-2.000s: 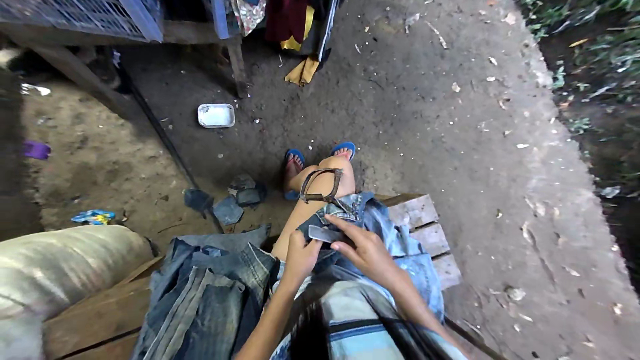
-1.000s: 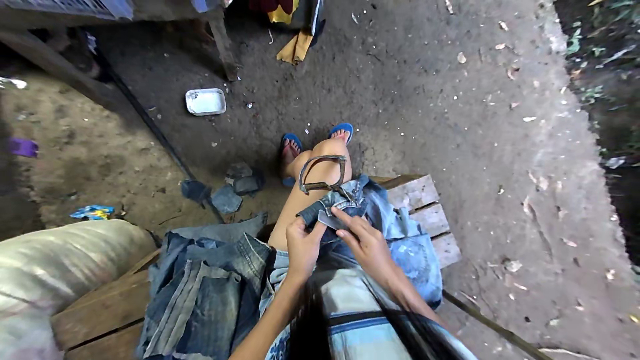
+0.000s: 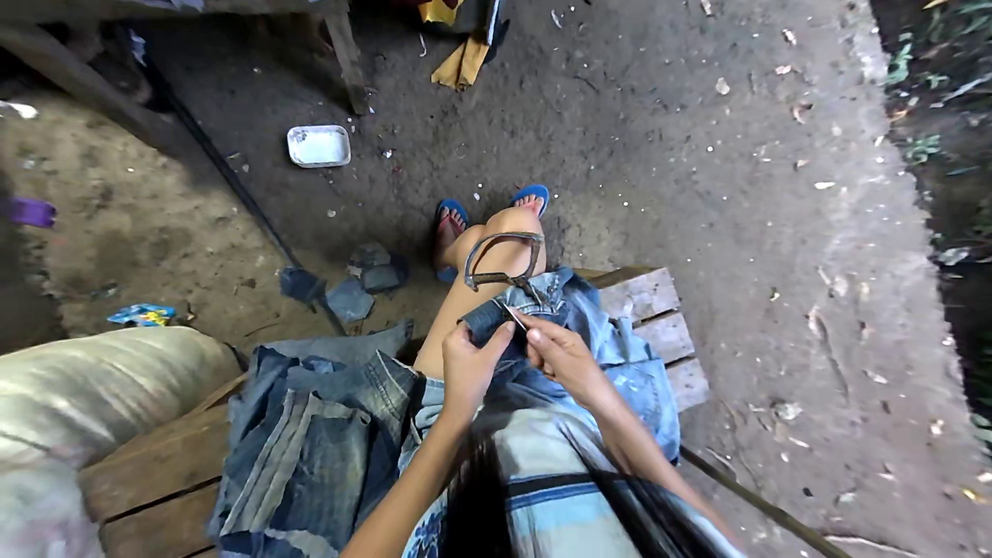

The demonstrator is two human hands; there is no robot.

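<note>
A blue denim garment point(image 3: 632, 387) lies across my lap and over the bench beside it. My left hand point(image 3: 474, 364) grips a dark denim edge of it between thumb and fingers. In my right hand point(image 3: 562, 353) is a small thin blade point(image 3: 514, 317), pinched between thumb and fingers and touching the denim by my left thumb. Beyond both hands, a loop of cut denim seam point(image 3: 504, 277) stands over my knees, joined to a bunched, stitched part of the garment. More folded denim point(image 3: 302, 457) lies on the bench to the left.
A stuffed pale sack point(image 3: 147, 387) rests on the wooden bench point(image 3: 163, 465) at the left. On the dirt ground are a white tray point(image 3: 318, 146), several stones point(image 3: 350, 300) and a long dark pole point(image 3: 225, 167). A wooden table leg point(image 3: 346, 58) stands at the upper left.
Two seconds ago a flat grey piece lay between my hands; it no longer shows. My hands have moved onto the denim edge, and the thin blade now shows in my right hand.
</note>
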